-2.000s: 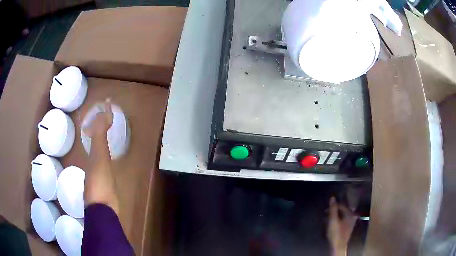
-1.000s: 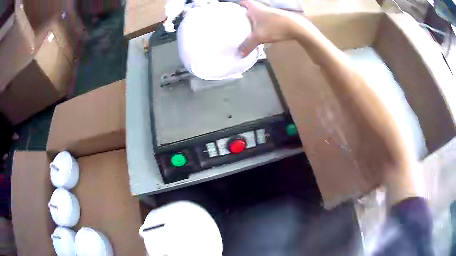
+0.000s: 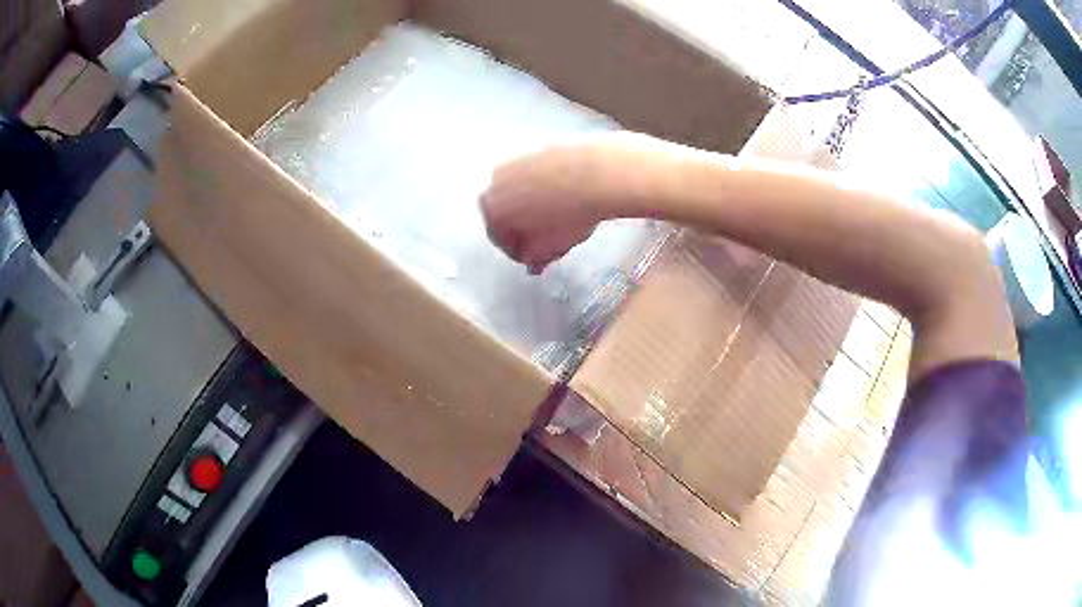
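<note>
My right hand (image 3: 546, 211) is over the open carton (image 3: 344, 320), its fingers curled and pointing down. Under it lies a translucent white layer of bagged parts (image 3: 415, 142). Whether the fingers grip the film cannot be told. A white plastic housing (image 3: 338, 575) with a dark slot is cut off by the bottom edge. My left hand is not in view. At the left, the pale nest (image 3: 95, 344) on the machine's grey plate (image 3: 148, 409) shows with no housing on it.
The machine's front panel has a red button (image 3: 205, 472) and a green button (image 3: 146, 563). A carton flap (image 3: 712, 379) with shiny tape spreads out at the carton's near right side. A dark cable (image 3: 878, 83) crosses the top right.
The view has swung right to the carton. My right hand has left the white housing at the machine and is now over the bagged parts. That housing is no longer on the nest.
</note>
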